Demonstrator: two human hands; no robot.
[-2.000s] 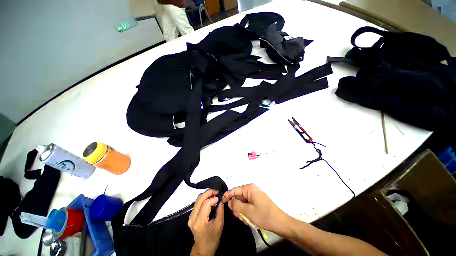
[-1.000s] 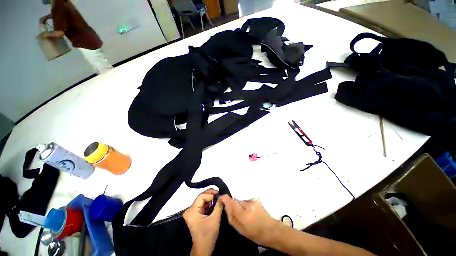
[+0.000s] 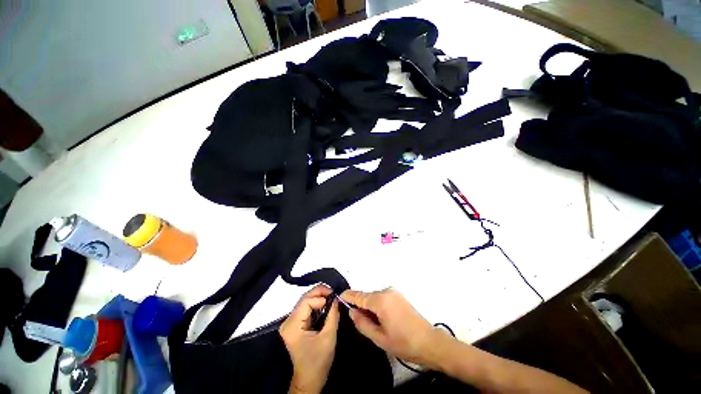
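My left hand [image 3: 310,337] grips the end of a black strap [image 3: 294,223] at the bottom centre, with a small dark piece pinched in its fingers. My right hand [image 3: 392,323] touches it from the right, thumb and finger closed on a thin pale tip at the strap. What the tip belongs to is mostly hidden in the hand. The strap runs up to the black bag pile [image 3: 246,146]. Black fabric [image 3: 230,368] with a pale edge line lies below the hands. A thin dark cord loops by my right wrist.
Red-black thread snips [image 3: 463,202] with a cord and a small pink object [image 3: 389,238] lie mid-table. A thin stick [image 3: 589,206] and black bag [image 3: 607,131] lie right. Spray can [image 3: 96,243], orange bottle [image 3: 161,238] and blue tray [image 3: 146,360] stand left. An open cardboard box [image 3: 642,308] is lower right.
The pale yellow stick seen below my right hand is no longer visible there. My hands shifted slightly at the strap end. A person in the background moved left, now at the picture's left edge.
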